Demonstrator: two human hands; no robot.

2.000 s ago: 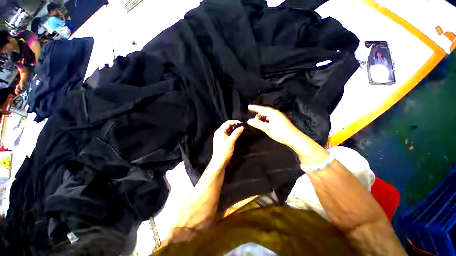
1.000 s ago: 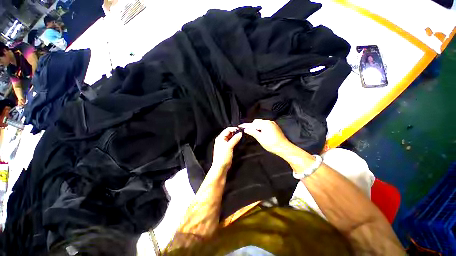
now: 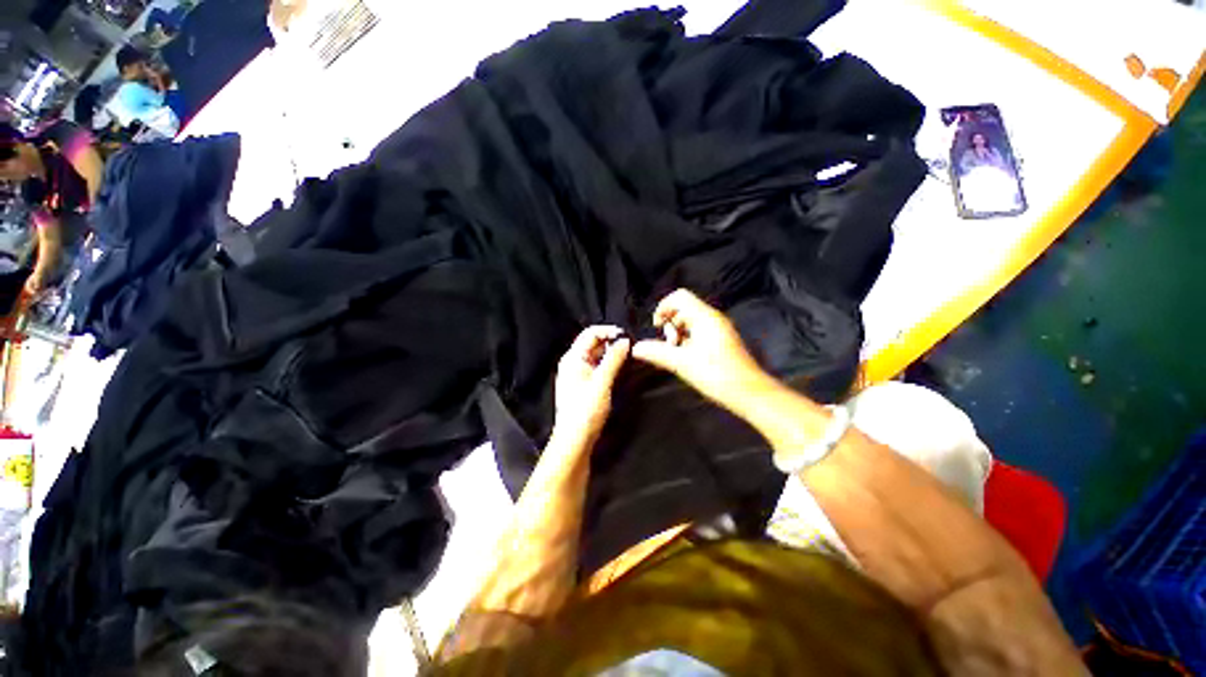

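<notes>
A black garment (image 3: pixel 688 450) lies nearest me and runs into a large black heap (image 3: pixel 384 331) across the table. My left hand (image 3: pixel 591 377) pinches the cloth between thumb and fingers near the middle of the view. My right hand (image 3: pixel 701 351) is close beside it on the right, with thumb and fingers curled and the thumb tip near the left fingertips. Whether the right hand holds a small tool or thread cannot be made out.
A smartphone (image 3: pixel 983 161) lies on the white table (image 3: pixel 913 284) near its yellow-orange edge. A navy pile (image 3: pixel 152 225) is at the far left, with a person (image 3: pixel 60 172) behind it. A red stool (image 3: pixel 1025 522) and blue crates (image 3: pixel 1151 562) are at right.
My right hand's fingers met the left fingertips a second ago; now they have lifted and curled slightly away. My left hand keeps its pinch in nearly the same place.
</notes>
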